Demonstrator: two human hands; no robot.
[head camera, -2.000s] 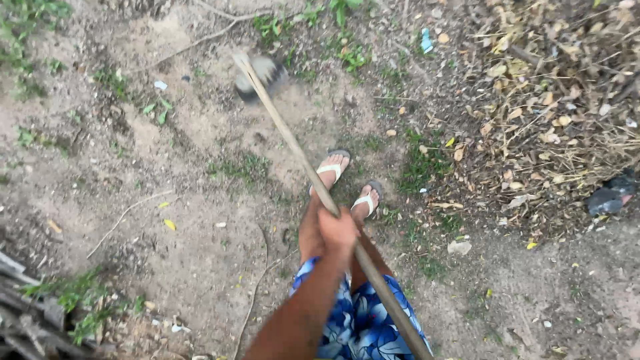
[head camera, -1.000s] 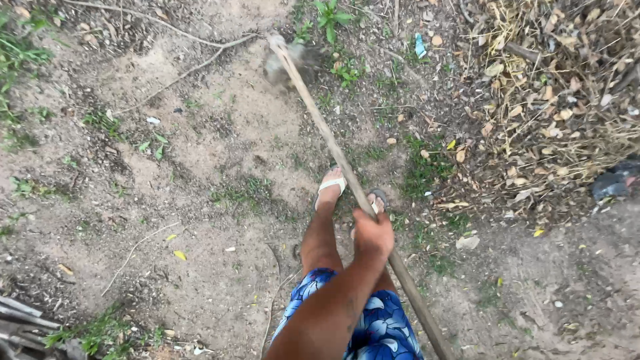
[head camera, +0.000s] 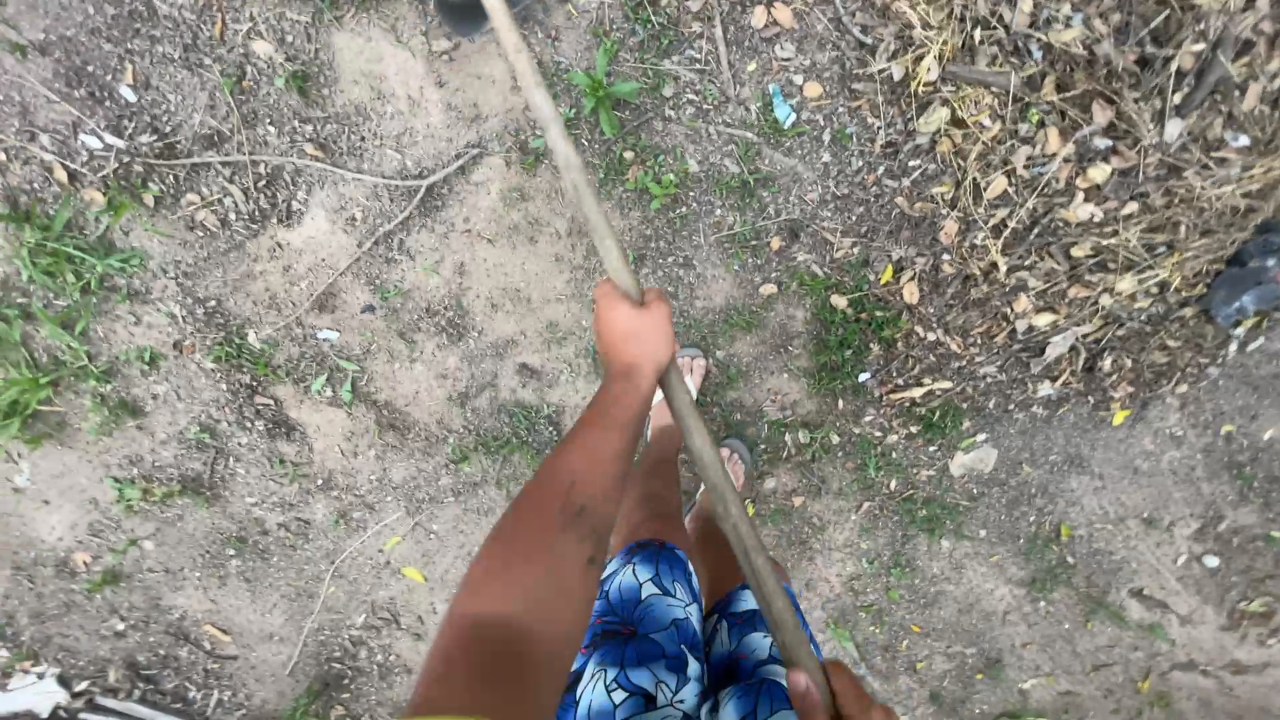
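My left hand is closed around a long wooden handle, which slants from the top of the view to the bottom right. Lower on the same handle, my right hand grips it at the bottom edge, partly cut off. At the far end is a dark tool head, mostly outside the view; its full shape cannot be told. Below the handle are my feet in flip-flops and my blue floral shorts.
Dry leaves and straw lie heaped at upper right, beside a black plastic-like object. A thin branch crosses the dirt at upper left, near grass tufts. Pale debris shows at lower left.
The tool head has moved to the top edge, farther from my feet. My left hand now appears ahead of my feet, and my right hand has come into view. The view itself has shifted.
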